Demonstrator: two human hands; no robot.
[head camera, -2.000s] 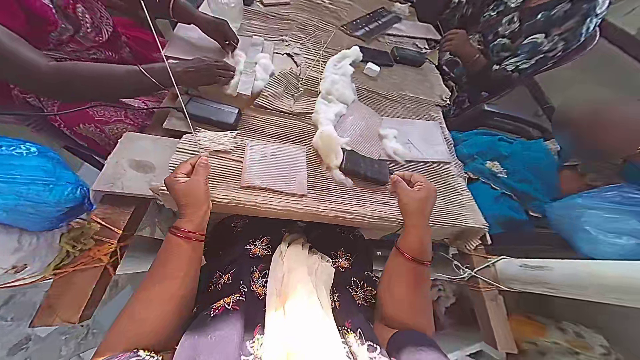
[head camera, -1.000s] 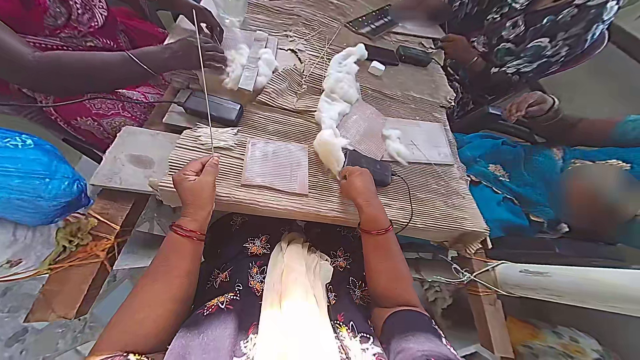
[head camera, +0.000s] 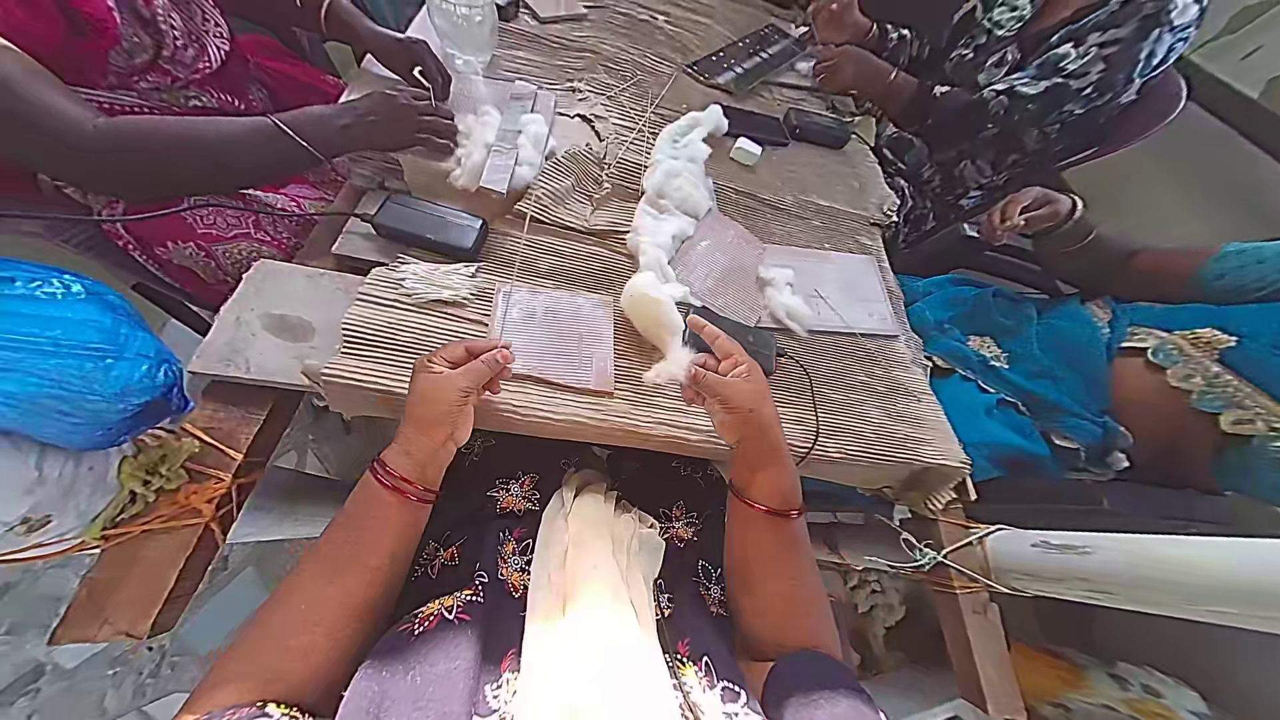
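Between the thumb and fingers of my left hand (head camera: 460, 385) is a thin stick (head camera: 521, 245), pointing up and away over a clear ridged plastic sheet (head camera: 555, 338). My right hand (head camera: 730, 380) pinches the near, wispy end of a long roll of white cotton wool (head camera: 668, 215), its index finger raised. Just beyond that hand lies a black box-shaped device (head camera: 735, 338) with a cable. A bundle of thin white sticks or wicks (head camera: 430, 280) rests left of the sheet. Right of the cotton roll, a small cotton tuft (head camera: 785, 298) lies on a pale flat sheet (head camera: 850, 290).
Corrugated cardboard (head camera: 400, 350) covers the table. At the far left, a person's hands (head camera: 400, 120) work beside cotton pieces and a clear bottle (head camera: 463, 35). Other people's hands are at the right. A blue plastic bag (head camera: 80, 350) stands left; a white pole (head camera: 1140, 570) is lower right.
My right hand was a fist at the table edge, then moved left to the cotton roll's near end, which it now pinches. The stick in my left hand has tilted to the right.
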